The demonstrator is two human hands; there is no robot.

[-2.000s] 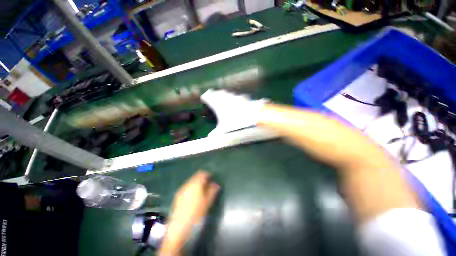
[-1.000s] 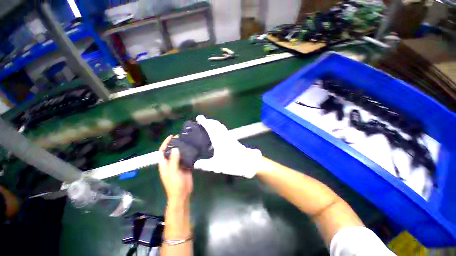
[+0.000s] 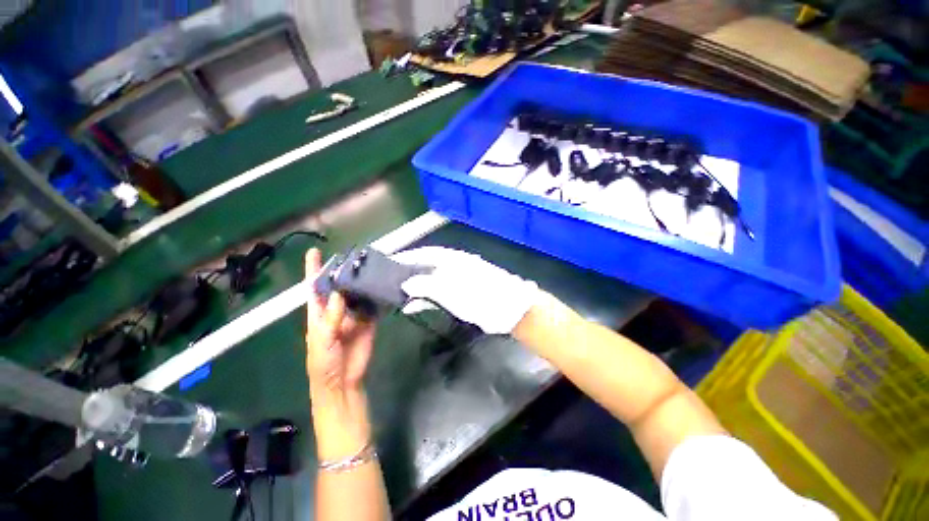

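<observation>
My left hand (image 3: 338,351), bare with a bracelet, and my right hand (image 3: 463,288), in a white glove, hold black power adapters (image 3: 375,279) together above the bench, near the near rail. At least two adapters seem to be held; their exact number is hard to tell. Thin black cords hang below my right hand. The blue plastic bin (image 3: 611,259) stands to the right, with black adapters (image 3: 621,146) in rows and cords on a white sheet inside.
The conveyor with scattered adapters (image 3: 183,305) runs at left behind the near rail (image 3: 250,329). A clear bottle (image 3: 153,419) and two black adapters (image 3: 257,448) lie at lower left. A yellow crate (image 3: 749,382) stands at lower right. Cardboard sheets (image 3: 744,51) lie behind the bin.
The view has swung right, showing more of the bin and the yellow crate. The gloved hand first reached over the belt; then both hands came together on the adapters and still hold them.
</observation>
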